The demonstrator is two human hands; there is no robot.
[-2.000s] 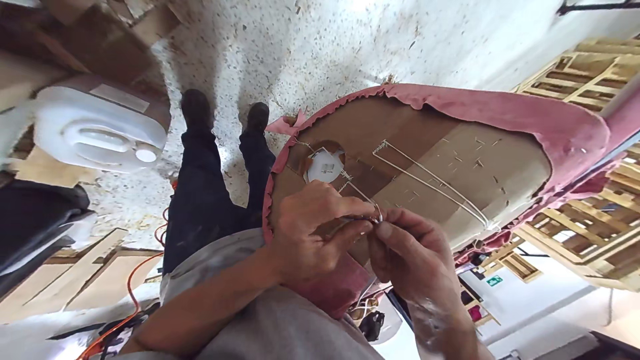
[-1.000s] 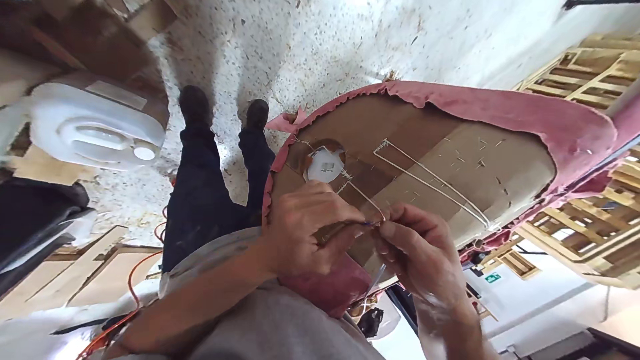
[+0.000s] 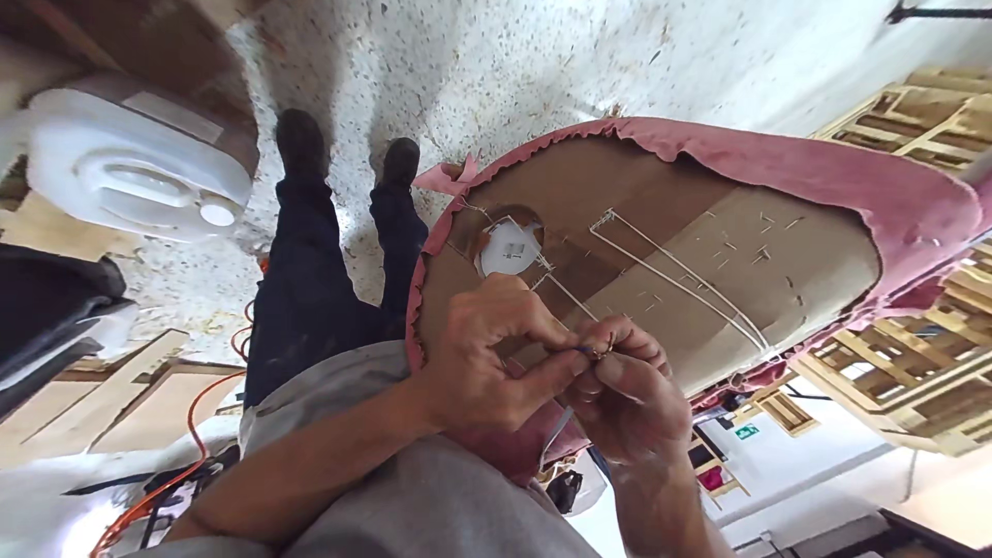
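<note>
My left hand comes from the lower left, thumb and forefinger pinched on a small bluish piece that could be a cord end or wire. My right hand meets it fingertip to fingertip, pinching a small brass-coloured wire or metal piece; its exact form is unclear. Both hands are over a padded panel with pink fabric stapled round a cardboard-like backing. A white cord runs from the staples near a round cutout to my fingers. Another white cord loop lies stapled across the backing.
A white plastic jerrycan stands at the upper left on the speckled floor. An orange hose curves at lower left beside boards. Wooden pallets or frames stand at the right. Loose staples lie on the backing.
My hands stay together at nearly the same spot, with small shifts of the fingers. The panel and the cords look unmoved.
</note>
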